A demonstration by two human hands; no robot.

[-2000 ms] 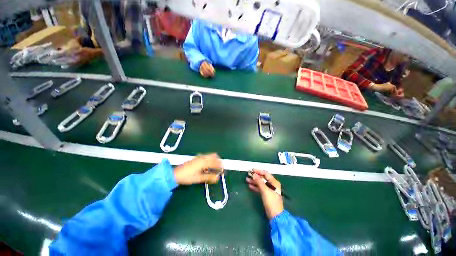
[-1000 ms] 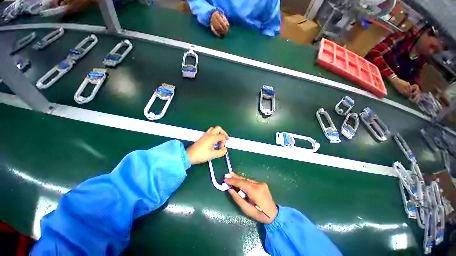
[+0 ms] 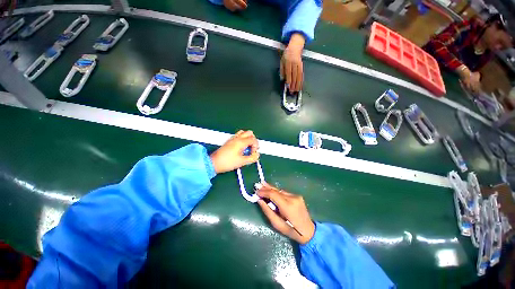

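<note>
A white coiled cable (image 3: 242, 179), an elongated loop, lies over the glossy green surface in front of me. My left hand (image 3: 237, 152) grips its far end; a bit of blue label shows between the fingers. My right hand (image 3: 285, 211) is at the loop's near end and holds a slim dark pen-like tool (image 3: 289, 224) with a pale part. Its fingertips cover the tool's tip, so I cannot tell if the tip touches the cable.
Single cable loops, such as one at the left (image 3: 157, 92), lie on the green belt beyond the pale rail (image 3: 186, 132). A cable pile (image 3: 477, 217) is at the right edge. Across the belt are a red tray (image 3: 405, 56), a blue-sleeved person and a person in red plaid (image 3: 458, 48).
My right hand has moved in from the right to the loop's near end. The view has tilted down. The person opposite has reached a hand onto a loop on the belt.
</note>
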